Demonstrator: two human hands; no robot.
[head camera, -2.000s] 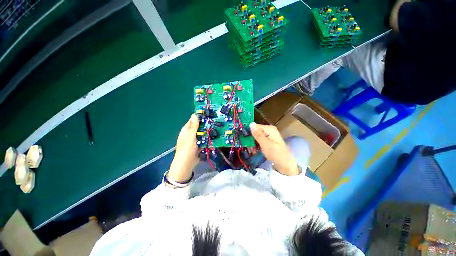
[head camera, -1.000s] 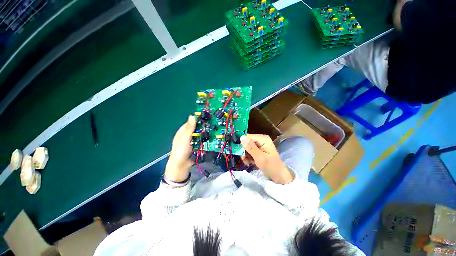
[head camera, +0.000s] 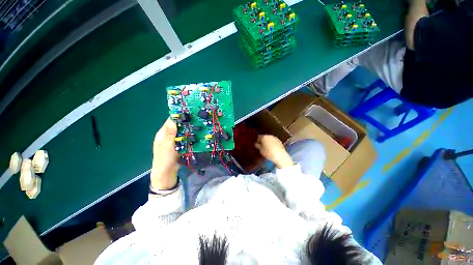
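Note:
A green wired board panel (head camera: 201, 116) with red and black leads hanging off its near edge is held up over the bench's front edge. My left hand (head camera: 166, 152) grips it at its left side. My right hand (head camera: 272, 149) is off the panel, to its right, over an open cardboard box at my knees with red bags (head camera: 248, 147) inside. Its fingers are bent; whether they touch a bag cannot be told.
Stacked panels (head camera: 267, 39) stand at the bench's back, with a shorter stack (head camera: 353, 25) to the right. White housings (head camera: 28, 173) and a black pen-like tool (head camera: 95, 132) lie left. A box with a white tray (head camera: 332, 127), a blue stool (head camera: 386, 111) and a seated person (head camera: 441, 57) are right.
My right hand has let go of the panel and moved right and down over the box. My left hand has carried the panel to the left.

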